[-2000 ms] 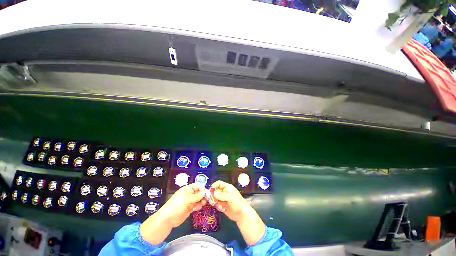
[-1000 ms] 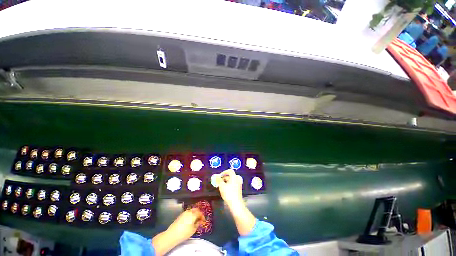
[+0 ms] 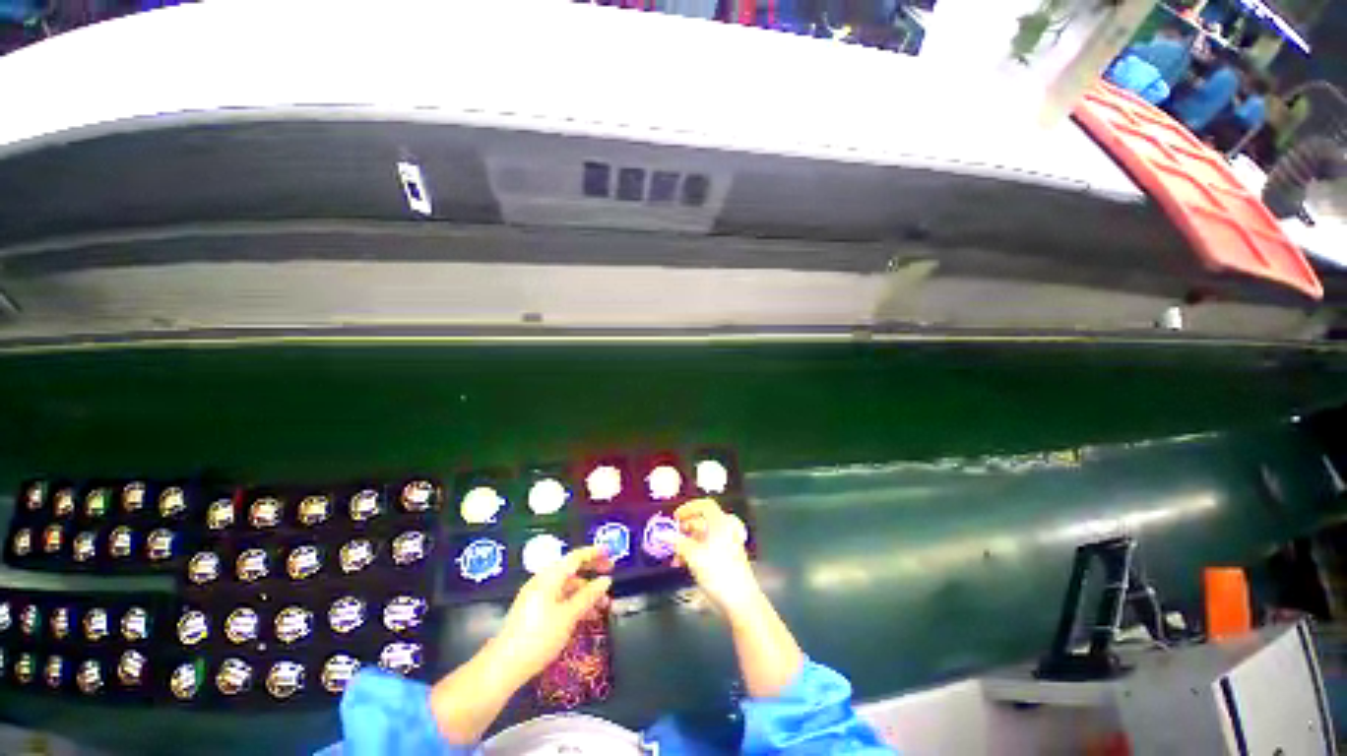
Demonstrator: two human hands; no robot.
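Observation:
A black ten-pocket tray (image 3: 510,589) holds two rows of lit round units, white, blue and purple. My left hand (image 3: 539,620) is at the tray's front edge, its fingertips close to a blue-lit unit (image 3: 610,541). My right hand (image 3: 720,555) is over the tray's right end, its fingertips at the edge of a purple-lit unit (image 3: 662,536) and its palm hiding the front right pocket. Whether either hand grips anything is too blurred to tell. A dark-red box (image 3: 579,668) with speckled small parts lies just right of my left wrist.
Black trays (image 3: 268,648) of dimmer round units lie to the left on the green bench (image 3: 916,561). A grey-white raised ledge (image 3: 591,296) runs behind. A black stand (image 3: 1093,606) and orange object (image 3: 1226,603) are at right. A red tray (image 3: 1197,185) and people in blue are at upper right.
Both hands were together above the red box, then parted; my left hand has since moved from the box to the tray's front edge. Several units' light colours have changed. The camera view has shifted.

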